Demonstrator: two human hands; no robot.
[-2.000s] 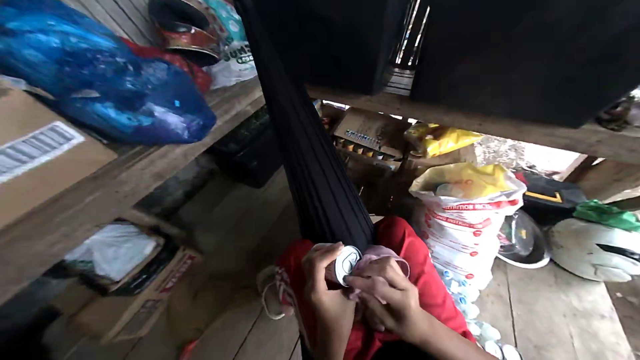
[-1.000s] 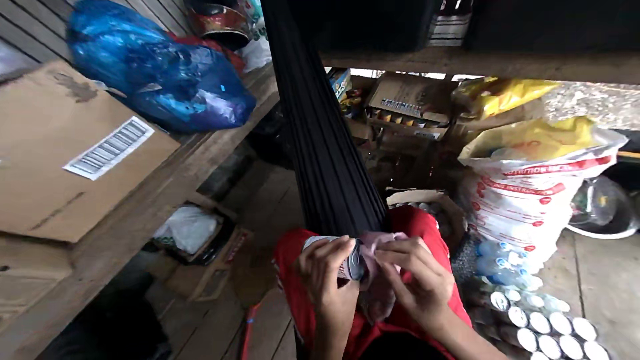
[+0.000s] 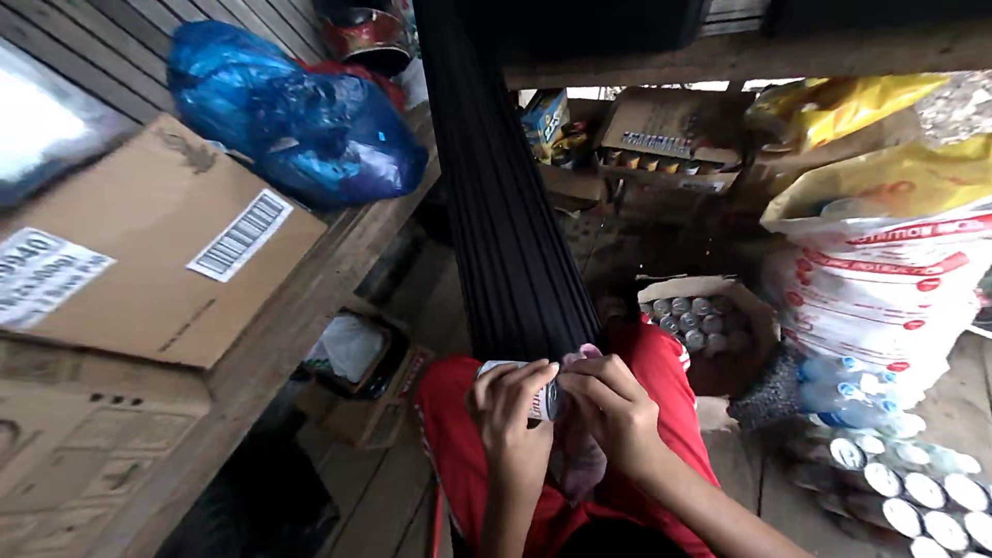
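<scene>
My left hand (image 3: 511, 407) grips a white can (image 3: 542, 399) with printed writing, lying on its side above my lap. Its end faces my right hand (image 3: 612, 403). That hand pinches a pinkish-mauve cloth (image 3: 580, 457) close beside the can's end; whether the cloth touches the can is hard to tell. The cloth hangs down between my legs, over red trousers (image 3: 457, 411). Just beyond both hands, a black pleated fabric band (image 3: 519, 225) stretches away and upward.
Left, a wooden bench (image 3: 310, 310) holds cardboard boxes (image 3: 170, 240) and a blue plastic bag (image 3: 310, 116). Right are a cardboard box with small cans (image 3: 697, 322), a large white sack (image 3: 883, 271), plastic bottles (image 3: 849, 391) and several standing cans (image 3: 903, 515). Farther back sits an opened carton (image 3: 674, 128).
The view has swung right and down, showing more of the standing cans and the box of small cans. The can's end faced up two seconds ago; now it lies sideways. Both hands keep their holds.
</scene>
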